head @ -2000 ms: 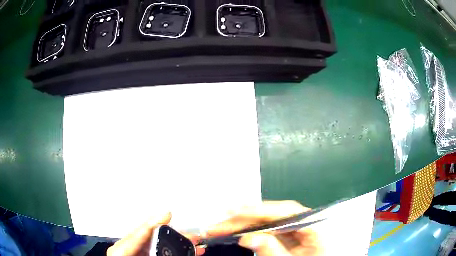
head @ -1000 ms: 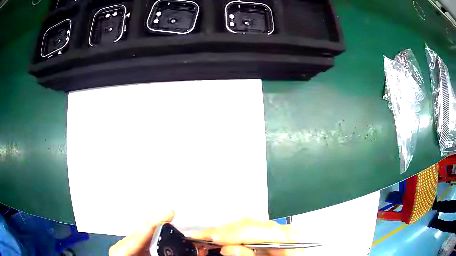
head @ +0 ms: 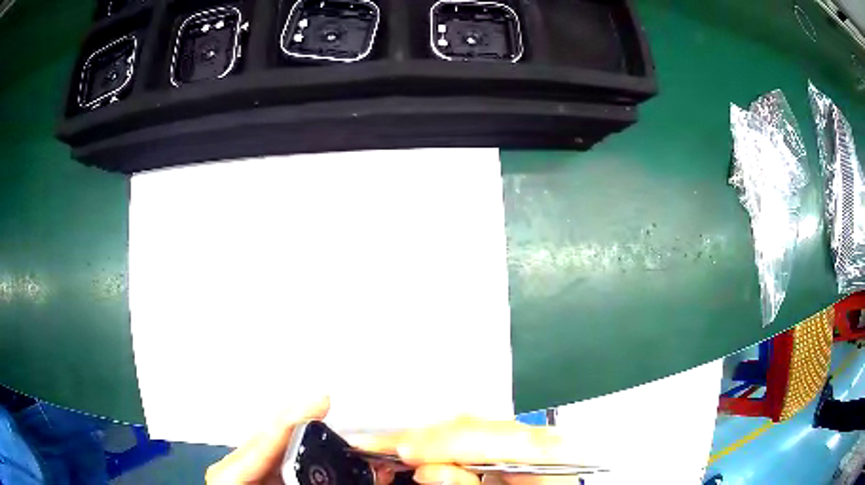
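Note:
My left hand [head: 261, 453], cut off by the bottom edge, holds a black watch housing [head: 323, 457] with a silver rim, tilted. My right hand [head: 484, 443], also partly cut off, holds thin tweezers [head: 550, 468] like a pen. Their handle end points right and their tips reach toward the housing's right side. Whether the tips touch it or hold a part cannot be told. The white paper sheet [head: 318, 294] lies in front, above the hands.
A black foam tray [head: 360, 128] stands behind the sheet, with silver-rimmed housings in its pockets. Crinkled clear plastic bags [head: 770, 204] lie on the green mat [head: 616, 284] at right. A red frame [head: 780, 369] and blue fabric [head: 38, 450] show beyond the bench edge.
The view has shifted, so the tray and sheet sit slightly higher and further right. The tweezers lie flatter than two seconds ago. The housing remains in my left hand.

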